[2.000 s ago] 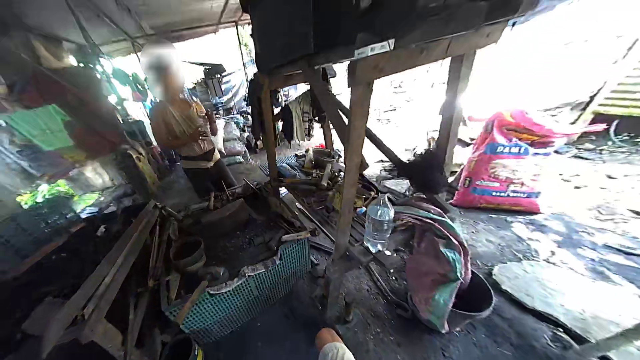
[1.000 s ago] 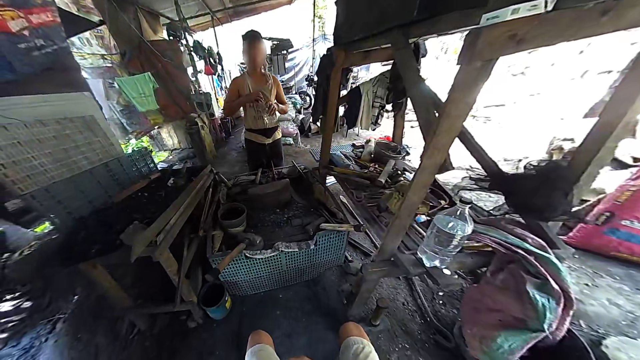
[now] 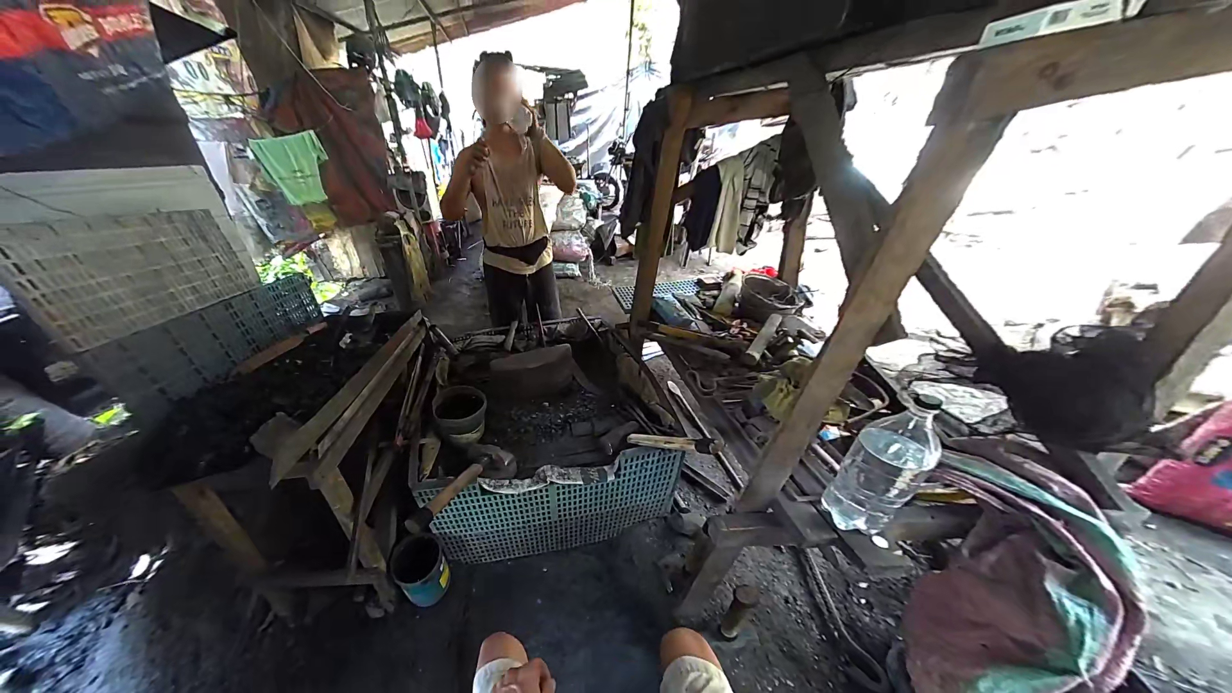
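At the bottom edge, one hand, seemingly my left hand (image 3: 526,677), shows beside my left knee. Its fingers look curled, but the frame cuts it off and I cannot tell whether it holds anything. My right hand is out of view. Beyond my knees stands a green plastic crate (image 3: 563,515) with coals and ash inside. A hammer with a wooden handle (image 3: 454,499) leans over its near left edge, and another hammer (image 3: 674,443) lies across its right corner. A gray pot (image 3: 459,414) and a stone block (image 3: 532,372) sit within the crate area.
A person (image 3: 515,202) stands behind the crate. A blue can (image 3: 421,570) is at its left, near a wooden bench (image 3: 351,404). To the right are a wooden post (image 3: 871,308), a clear water bottle (image 3: 881,472), a draped sack (image 3: 1011,597) and piled tools.
The other person's hands have risen from the chest to shoulder and face height. The view has swung left since the oldest frame.
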